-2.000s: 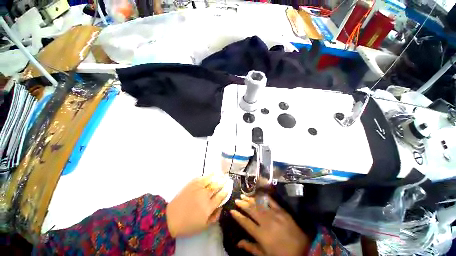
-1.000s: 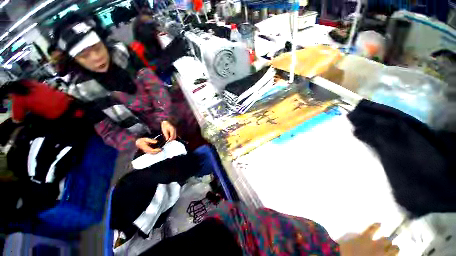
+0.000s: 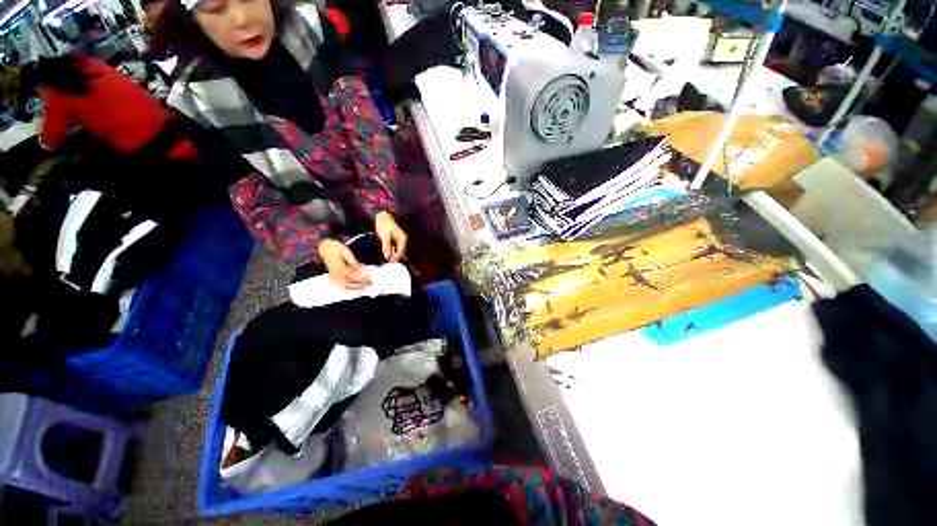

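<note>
Neither of my hands is in view; only part of my patterned sleeve shows at the bottom edge. A blue plastic crate (image 3: pixel 339 487) stands on the floor in front of me, holding black-and-white garment pieces (image 3: pixel 293 354) and a clear plastic bag (image 3: pixel 416 411) with a black print. A black garment piece (image 3: pixel 886 396) lies on the white table (image 3: pixel 709 431) at the right edge. A taped brown board (image 3: pixel 637 283) with a blue strip lies on the table under clear film.
A seated person (image 3: pixel 308 144) holds white-and-black cloth beyond the crate. Another sewing machine (image 3: pixel 560 108) stands behind striped stacked pieces (image 3: pixel 606 185). A second blue crate (image 3: pixel 170 329) and a purple stool (image 3: pixel 67 452) stand on the left. A white pole (image 3: pixel 740 103) rises behind the board.
The view has swung left, away from my sewing machine, to the crate and the other person. Both my hands, seen earlier at the needle, are out of the picture.
</note>
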